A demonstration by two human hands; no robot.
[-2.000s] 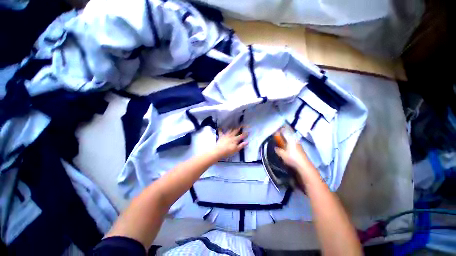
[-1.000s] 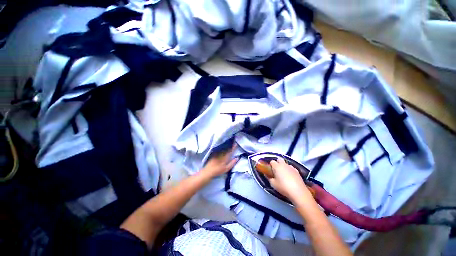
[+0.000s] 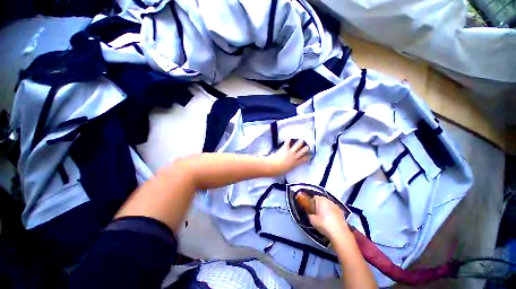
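Observation:
The pale grey-white garment [image 3: 373, 163] with narrow dark seam lines lies spread and partly rumpled in front of me. A navy strip [image 3: 263, 107] lies at its upper left. The steam iron [image 3: 300, 217] rests on the garment, its tip pointing up and left. My right hand [image 3: 325, 215] is closed around its orange-brown handle. My left hand [image 3: 293, 157] lies on the cloth above the iron, fingers bent and somewhat apart, near a dark seam; whether it pinches the cloth cannot be told.
Heaped navy-and-pale garments [image 3: 226, 42] lie at the far side, with more on the left [image 3: 62, 141]. The iron's dark-red hose [image 3: 390, 265] trails to the lower right. A tan board [image 3: 407, 68] and bulky white sheet [image 3: 390, 28] run along the far right.
The view has shifted, swinging left and back slightly. My left hand has moved up and right over the garment. The iron stays in my right hand, slightly lower relative to the cloth's dark lines.

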